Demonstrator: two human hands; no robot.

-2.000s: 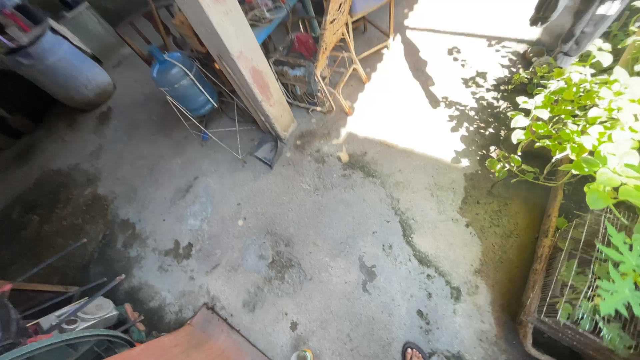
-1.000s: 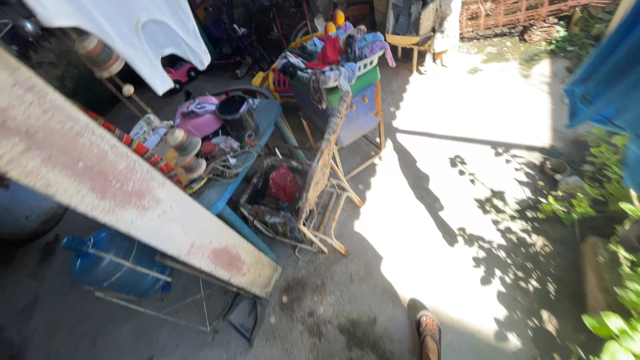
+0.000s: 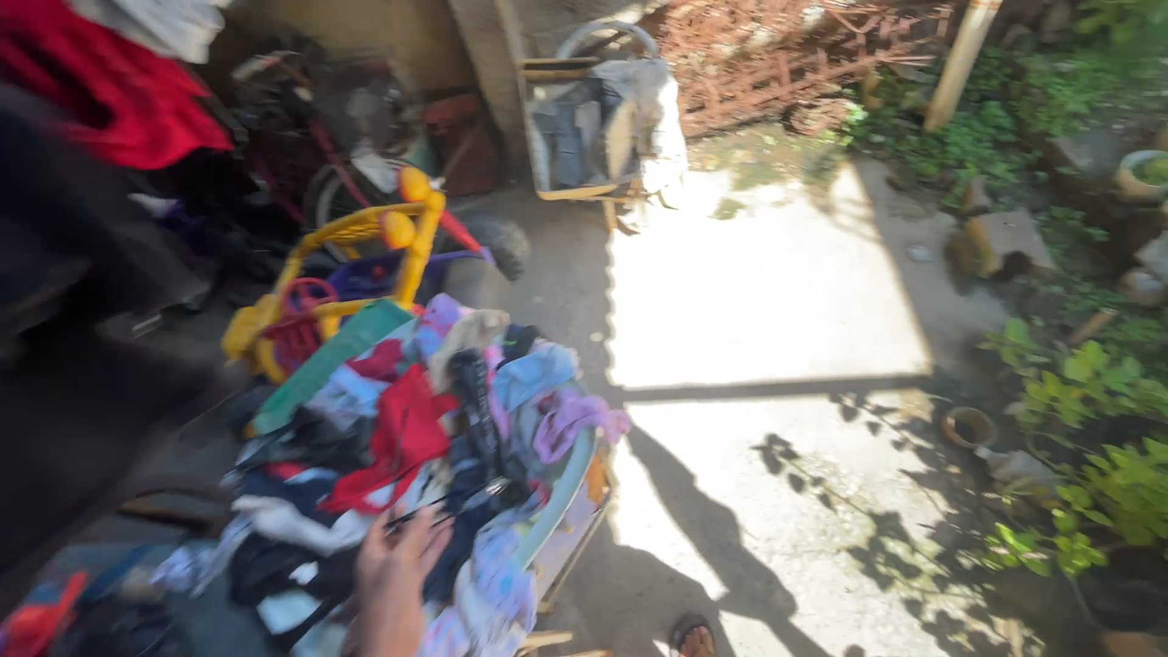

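A heap of mixed clothes fills a light-coloured basket [image 3: 558, 502] at the lower left of centre. Within the heap are a red cloth [image 3: 401, 443], a lilac cloth [image 3: 570, 422] and dark garments. My left hand [image 3: 397, 566] reaches in from the bottom edge, over the near part of the pile, fingers spread and blurred. Its fingertips are at the clothes beside a thin dark item; whether they touch or grip it cannot be told. My right hand is out of the picture.
Behind the basket stands a yellow plastic ride-on toy [image 3: 420, 246]. Farther back are a bicycle wheel [image 3: 328, 196] and a wooden chair [image 3: 584, 192] holding cloths. Red garments [image 3: 119, 87] hang at upper left. Plants [image 3: 1086, 383] and a pot [image 3: 969, 427] line the right side.
The view has swung and come closer to the clothes basket, which stood farther off a second ago. My left hand has come into view over the clothes.
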